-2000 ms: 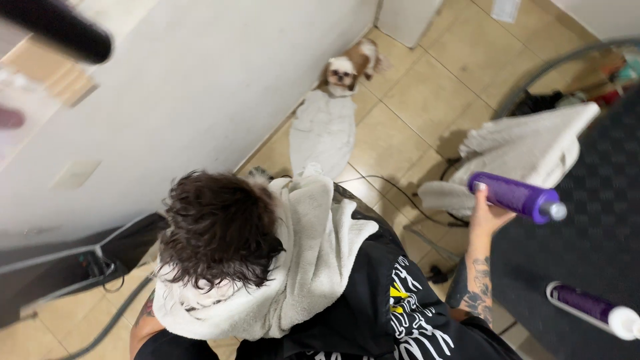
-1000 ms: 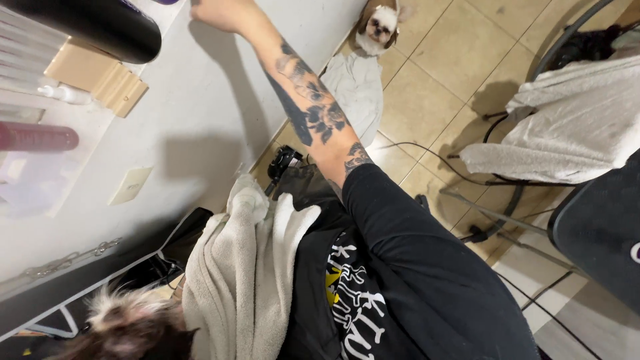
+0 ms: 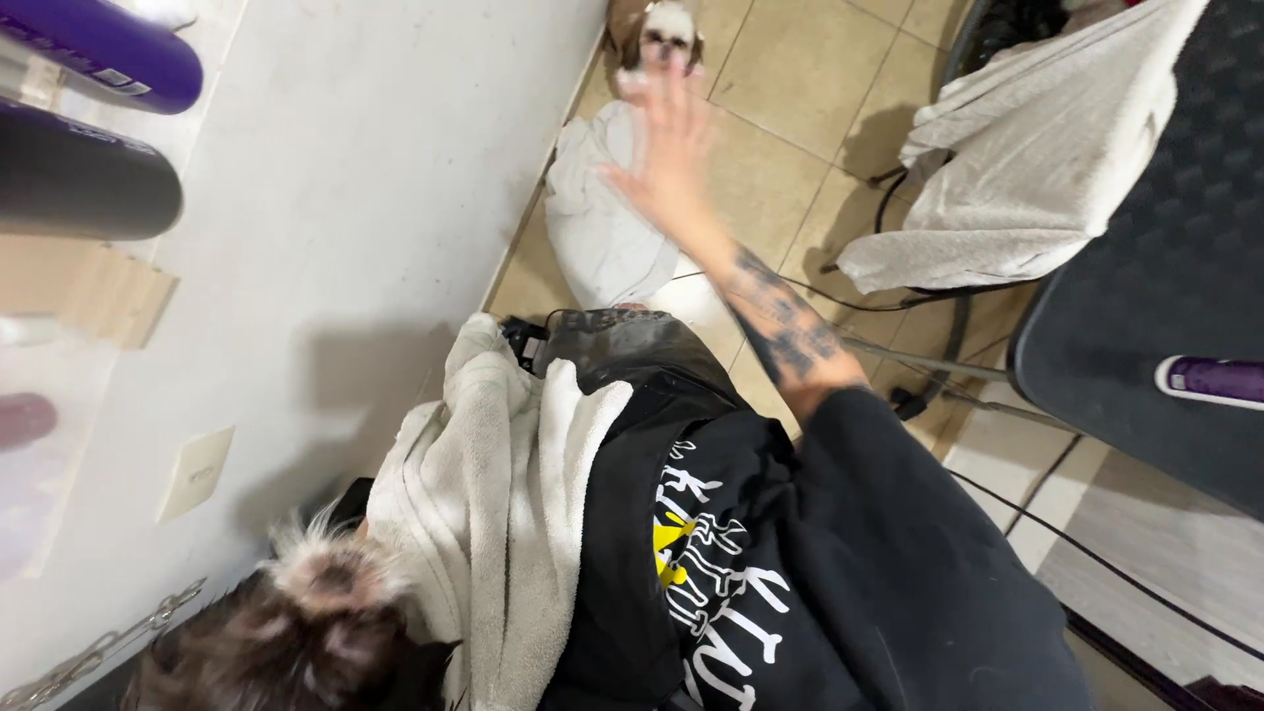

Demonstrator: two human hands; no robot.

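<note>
My right hand [image 3: 664, 148], blurred, reaches out over the floor with its fingers apart and nothing in it. Behind its fingertips in the view is a small brown and white dog [image 3: 667, 35], beside a white towel [image 3: 607, 212] lying on the tiles. A dark-haired dog [image 3: 296, 632] is at the lower left, close against my body, with a light towel [image 3: 504, 513] draped next to it. My left hand is hidden. On the black table at the right lies a purple bottle [image 3: 1210, 380].
At the upper left a shelf holds a purple bottle [image 3: 109, 49] and a dark cylindrical container [image 3: 84, 173]. A towel-covered stand [image 3: 1027, 168] is at the upper right. Black cables [image 3: 1096, 558] run near the table, and a chain [image 3: 109, 647] hangs by the wall.
The purple bottle held in my right hand two seconds ago is out of it. The hand has moved from the shelf side to over the floor. The view has shifted.
</note>
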